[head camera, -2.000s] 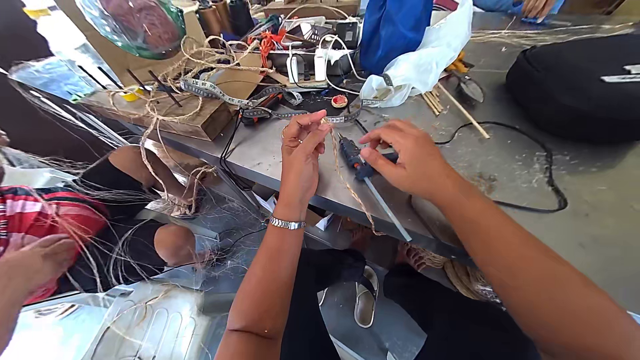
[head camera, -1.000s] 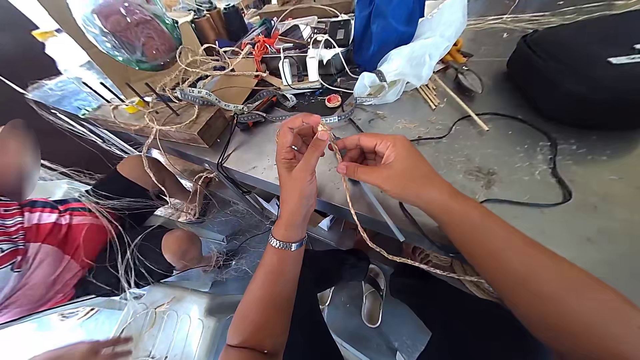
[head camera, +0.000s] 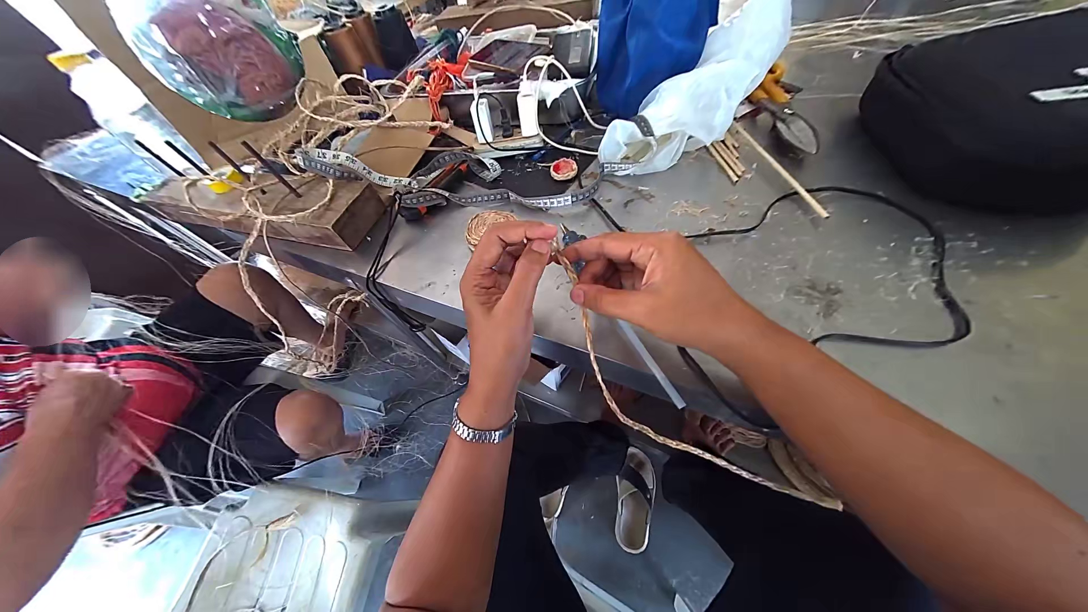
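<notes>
My left hand (head camera: 508, 276) pinches the end of a braided natural-fibre cord (head camera: 595, 365) between thumb and fingertips. Close beside it, my right hand (head camera: 650, 285) grips the same cord a little further along. From there the cord hangs over the table edge and runs down to the right, towards a coil near my legs. Behind my right hand lies a glue gun, mostly hidden, with a translucent glue stick (head camera: 650, 365) jutting towards the table edge. A round coiled fibre piece (head camera: 489, 228) rests on the table just behind my left hand.
A measuring tape (head camera: 544, 201), a wooden block with upright rods (head camera: 340, 219), power adapters (head camera: 527, 110) and a white plastic bag (head camera: 697, 102) lie behind. A black cable (head camera: 939, 280) curves near a black bag (head camera: 977, 119). At left sits a person (head camera: 161, 382) handling loose fibres.
Two seconds ago my right hand was on the glue gun; it has let go and now holds the cord. The cord's free length has come to hang towards the lower right.
</notes>
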